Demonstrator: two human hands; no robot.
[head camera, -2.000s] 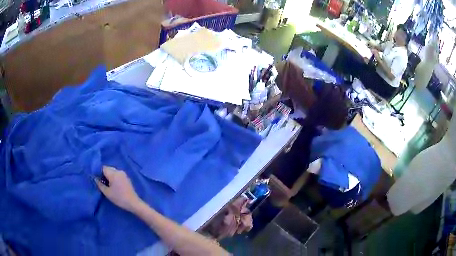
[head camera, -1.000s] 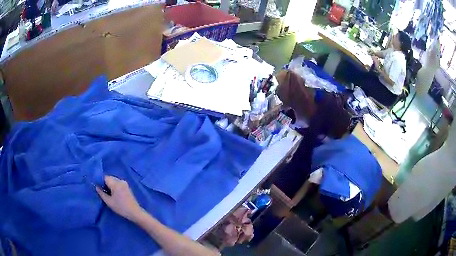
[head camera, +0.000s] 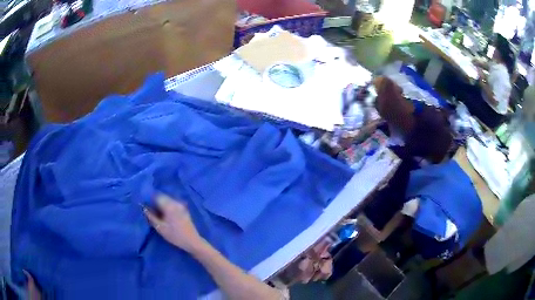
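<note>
A large blue garment (head camera: 246, 181) lies spread and rumpled over the white-topped table. My right hand (head camera: 175, 225) rests over the cloth at lower centre, slightly blurred, with its fingers curled around small dark thread snips (head camera: 148, 208). Their thin tip points left over the cloth. My left hand (head camera: 32, 288) shows only as a small bit of skin at the bottom left, at the garment's edge. Its fingers and what they do are hidden or cut off.
Papers (head camera: 281, 102) with a tape roll (head camera: 285, 75) on them lie at the far end, beside small supplies (head camera: 363, 146) at the corner. A red-and-blue crate (head camera: 281, 23) stands behind. A person in blue (head camera: 446, 193) bends down at the right; another sits farther back.
The view has swung left, so the scene sits farther right in the picture. The garment keeps nearly the same folds. My right hand still holds the snips; a bit of my left hand shows.
</note>
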